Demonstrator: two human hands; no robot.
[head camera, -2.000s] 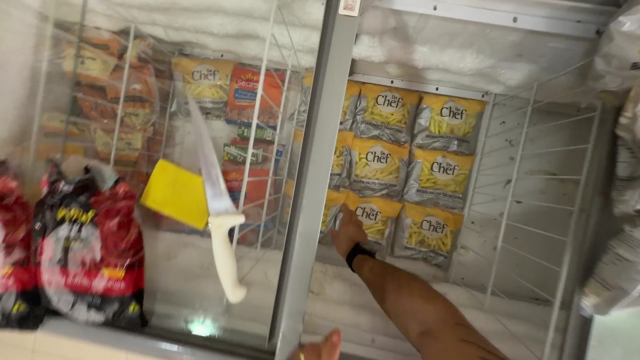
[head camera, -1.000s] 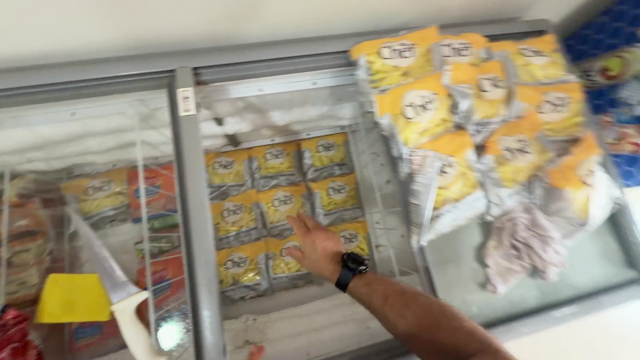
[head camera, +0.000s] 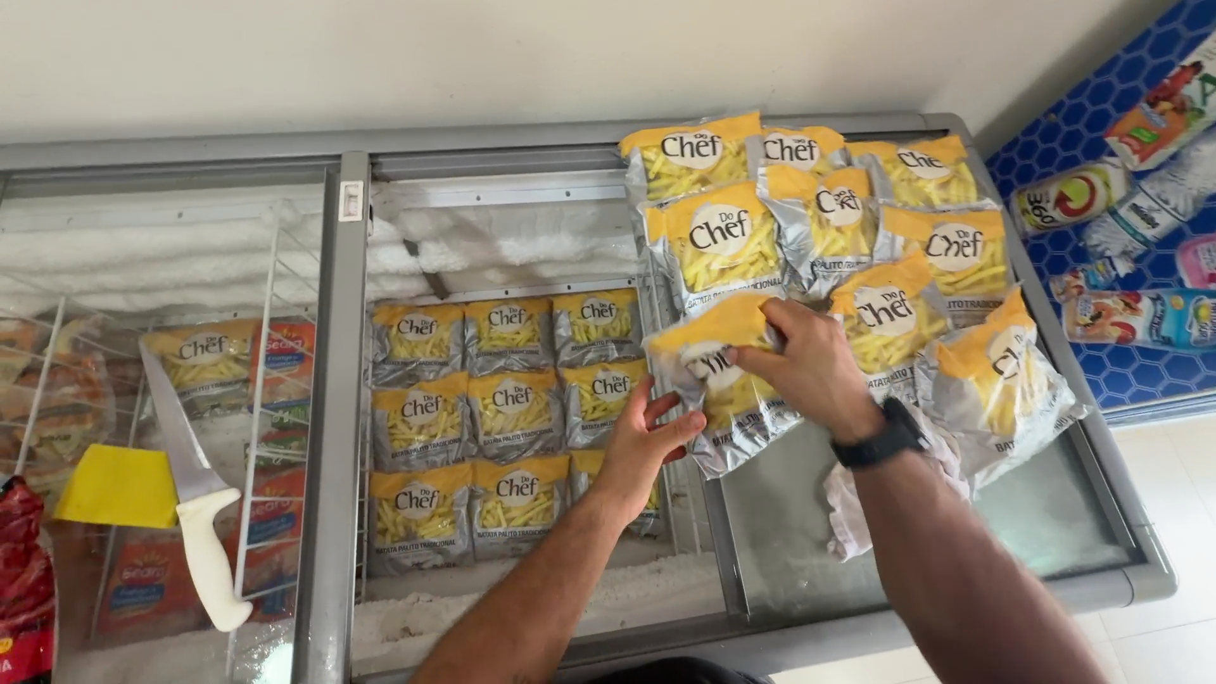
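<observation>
My right hand (head camera: 807, 361), with a black watch at the wrist, grips the upper right part of a bag of frozen fries (head camera: 727, 380). My left hand (head camera: 646, 446) is at the lower left of that bag, fingers apart; whether it touches the bag is unclear. Several more yellow and silver fries bags (head camera: 719, 237) lie on the glass lid at the right. In the open chest freezer, similar bags (head camera: 513, 408) lie in rows, the one at the lower right partly hidden by my left arm.
A white-handled knife (head camera: 199, 494) and a yellow scraper-like piece (head camera: 119, 484) lie on the left glass lid, near a red package (head camera: 24, 579). A crumpled cloth (head camera: 850, 508) sits under the right-hand bags. A metal frame (head camera: 332, 418) divides the freezer. A white wire rack (head camera: 266, 380) shows through the left glass.
My right hand has moved from the bags inside the freezer to one on the right lid and taken hold of it. My left hand has come up beside that bag. The view has shifted.
</observation>
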